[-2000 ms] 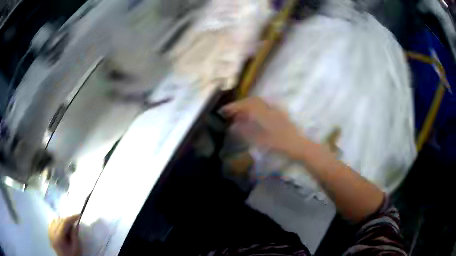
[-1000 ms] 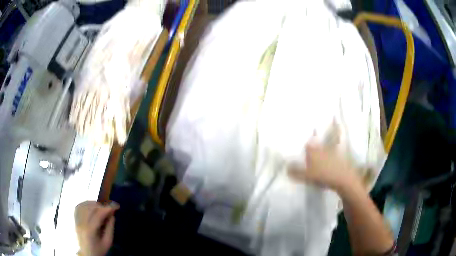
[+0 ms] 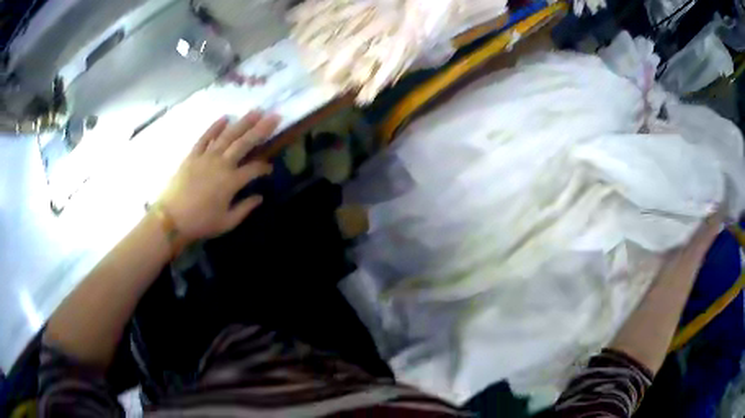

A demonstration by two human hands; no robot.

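A large heap of white cloth panels (image 3: 506, 180) lies in the yellow-framed trolley (image 3: 466, 61) at the right. My right hand (image 3: 712, 224) is at the heap's right side, mostly hidden under a fold of white cloth; its fingers do not show. My left hand (image 3: 214, 184) is spread, palm down and empty, over the front edge of the white machine table (image 3: 106, 220). A pinkish tie (image 3: 648, 102) goes round the cloth at the heap's far right end.
The sewing machine (image 3: 155, 49) stands at the upper left. A fringed heap of cream strips (image 3: 376, 41) lies on the table beyond my left hand. Blue material (image 3: 707, 286) and yellow tubing (image 3: 719, 314) are at the right edge.
The view has turned. My right hand has moved from the top of the heap to its right side, and cloth there is now folded over. My left hand has opened and spread at the table edge.
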